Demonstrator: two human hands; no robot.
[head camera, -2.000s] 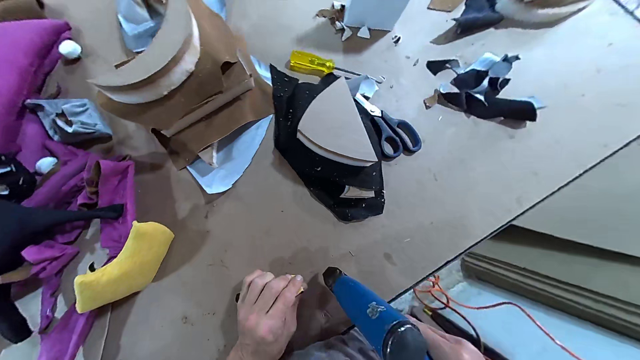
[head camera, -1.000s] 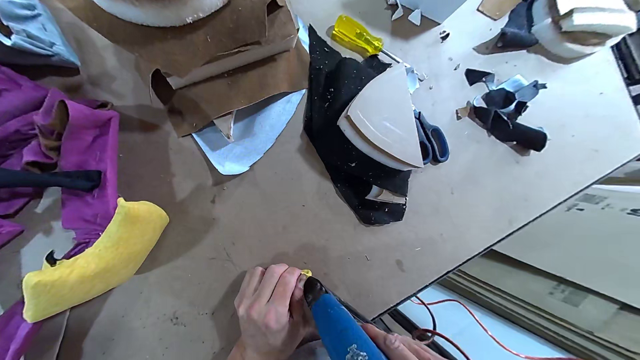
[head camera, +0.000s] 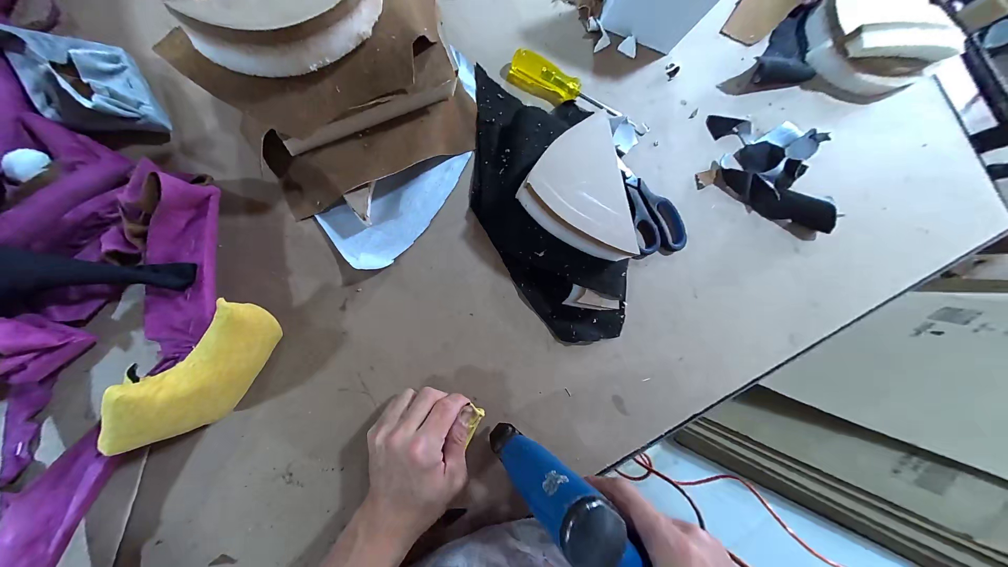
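My left hand point(head camera: 421, 453) is closed around a small yellow piece point(head camera: 474, 421), whose end shows beside the thumb; most of it is hidden by the fingers. At the lower middle, my right hand point(head camera: 665, 524) grips a blue power tool point(head camera: 551, 476) with a dark nozzle, perhaps a heat gun. The nozzle's tip points up and left, a short way right of the yellow piece, not touching it. A yellow padded curved piece point(head camera: 193, 378) lies to the left of my hands.
Black fabric point(head camera: 512, 181) bears a beige wedge-shaped piece point(head camera: 587, 185), beside scissors point(head camera: 661, 220) and a yellow-handled screwdriver point(head camera: 543, 76). Brown material point(head camera: 354, 94), purple fabric point(head camera: 181, 260) and dark scraps point(head camera: 787, 197) lie on the table point(head camera: 740, 315). An orange cord point(head camera: 740, 476) hangs beyond its edge, near stacked boards point(head camera: 866, 480).
The blue tool's nozzle was close against my left hand one second ago; now a small gap separates them. The view has shifted since two seconds ago.
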